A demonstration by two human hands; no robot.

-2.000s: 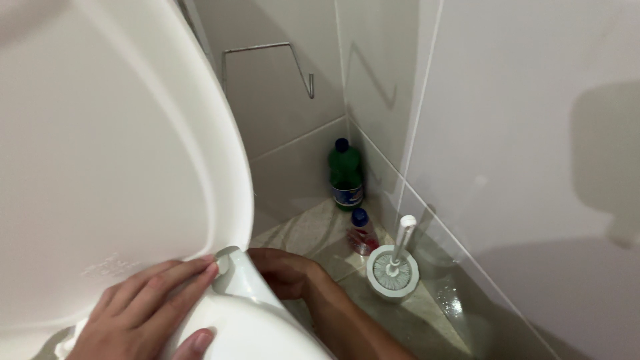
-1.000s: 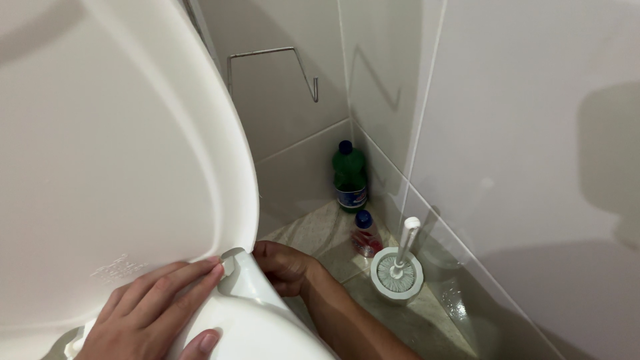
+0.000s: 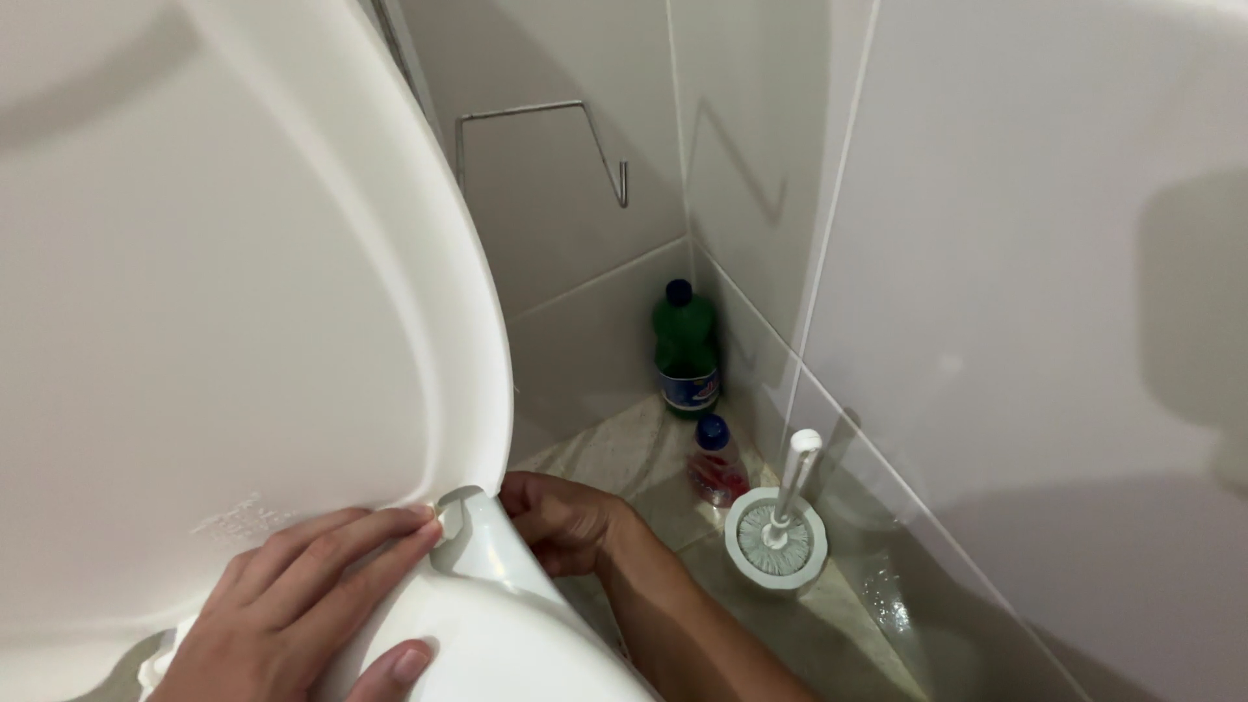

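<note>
A white toilet lid stands raised at the left, above the white toilet seat or rim. My left hand lies flat at the hinge area, its fingertips touching a small white hinge part and its thumb resting on the white surface. From the right, my right hand reaches to the outer side of the same hinge corner. Its fingers are bent, and their tips are partly hidden behind the lid's edge, so what they hold cannot be told. Another white hinge part shows at the lower left.
A green bottle with a dark cap and a smaller clear bottle with red liquid stand in the tiled corner. Nearer is a toilet brush in a white holder. A bent metal wire holder is on the back wall.
</note>
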